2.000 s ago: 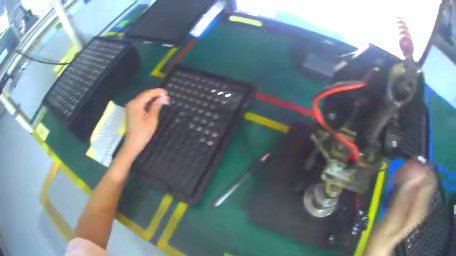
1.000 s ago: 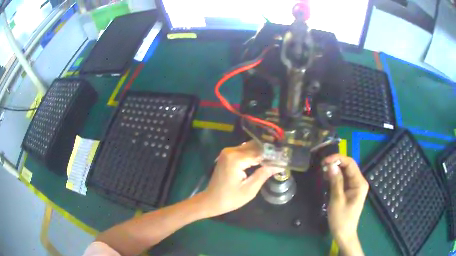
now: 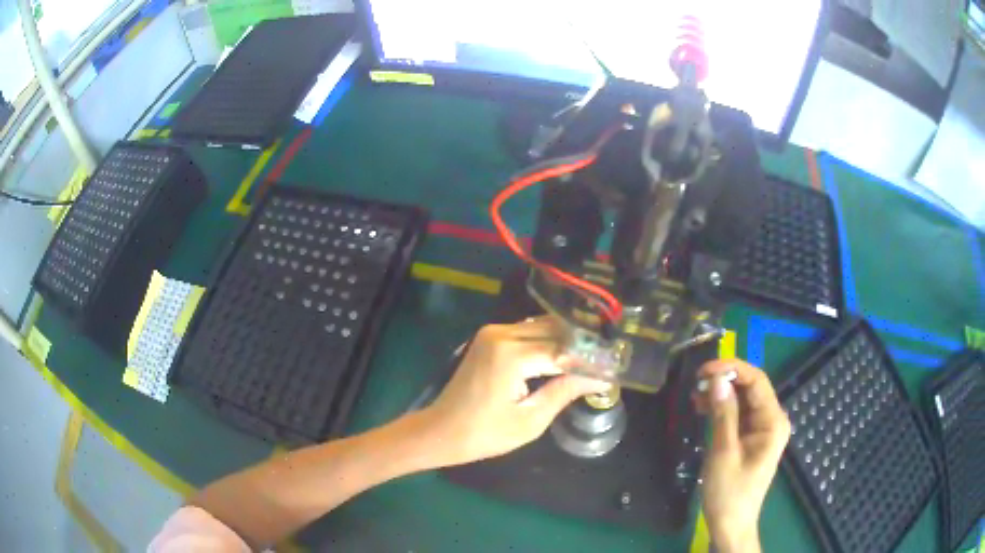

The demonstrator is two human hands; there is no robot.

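Observation:
The toggle press (image 3: 659,216) stands upright at the centre right, its red handle (image 3: 689,49) raised at the top. The round stepped silver nest (image 3: 590,430) sits below the press head plate (image 3: 637,351). My left hand (image 3: 513,383) has its finger and thumb at the top of the nest, beside the head plate; whether they hold a part is hidden. My right hand (image 3: 743,432) holds a small pale round part (image 3: 715,381) between finger and thumb, to the right of the press head.
The left tray (image 3: 302,313) lies beside the paper label sheet (image 3: 162,335). Stacked trays (image 3: 119,232) stand at far left. The right tray (image 3: 864,432) lies angled at the right, another tray (image 3: 783,243) behind it. Red wires (image 3: 508,221) loop left of the press.
My left hand has moved from the left tray to the nest. My right hand has come in from the far right to beside the press head. The view has swung right.

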